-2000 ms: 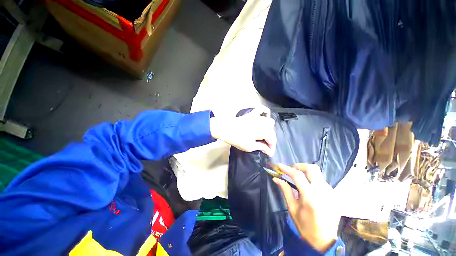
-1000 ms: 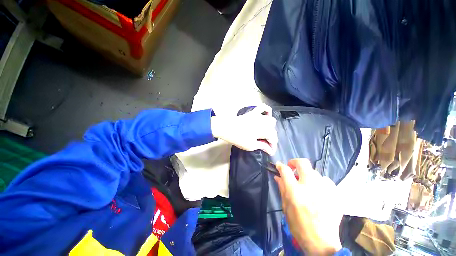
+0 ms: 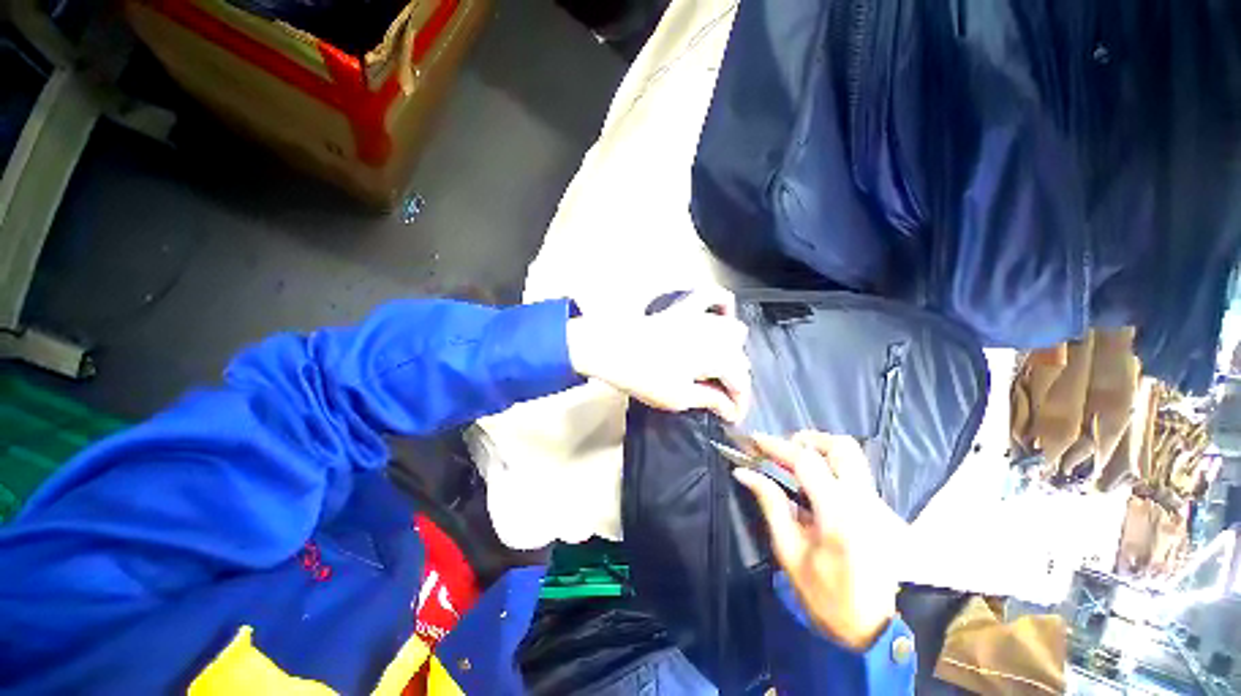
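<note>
The dark backpack [image 3: 871, 367] lies on the white surface, with its grey-black panel spread to the right. A black part with a long dark seam hangs toward the wearer. My left hand [image 3: 667, 356] grips the bag at its upper left edge, fingers bent over the cloth. My right hand [image 3: 828, 537] holds small thread snips [image 3: 765, 471] just below my left hand. Their tips lie over the dark seam. The fingers hide the snips' handles. Whether the blades touch a thread is too small to tell.
A large pile of navy bags [image 3: 980, 163] lies behind the bag. Tan folded pieces [image 3: 1075, 401] are at right, another [image 3: 1004, 646] lower right. A carton with red tape [image 3: 293, 116] stands on the floor, upper left. Green plastic [image 3: 585, 571] shows below the table.
My right hand has drawn back a little from its pose a second ago and tilted, so the snips show more. My left hand and the bag have hardly moved.
</note>
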